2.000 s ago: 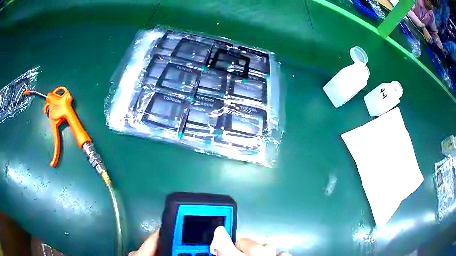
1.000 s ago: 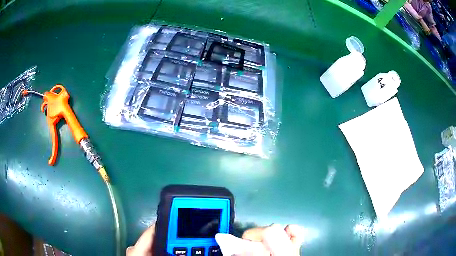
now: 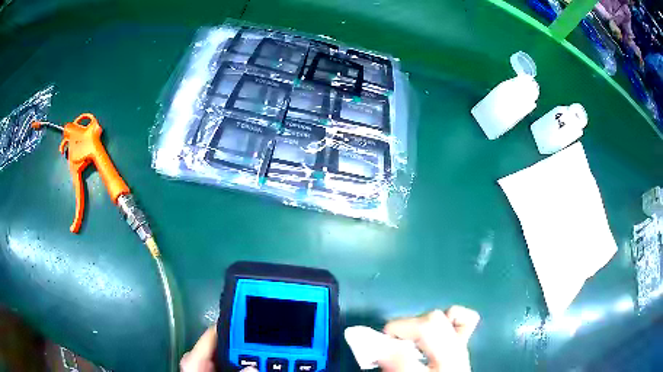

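A battery tester point(image 3: 280, 320) with a black case, bright blue face and dark screen is held upright at the bottom centre, its lower end cut off by the frame edge. My left hand point(image 3: 201, 352) grips its left side, mostly cut off below. My right hand point(image 3: 435, 340) is just right of the tester and pinches a small white wipe point(image 3: 366, 346), apart from the screen. The lens sheet pack point(image 3: 283, 120), clear plastic with rows of black-framed lenses, lies flat on the green bench beyond the tester.
An orange air blow gun point(image 3: 93, 163) with a pale hose point(image 3: 169, 305) lies left, beside crinkled plastic point(image 3: 27, 125). An open white bottle point(image 3: 505, 105), a marked bottle point(image 3: 558, 129) and a white sheet point(image 3: 563, 221) are right. A green rail point(image 3: 534, 27) and a person's arm are upper right.
My right hand with the wipe has moved right, off the tester's face. The tester has shifted slightly left and up in view, showing more of its buttons.
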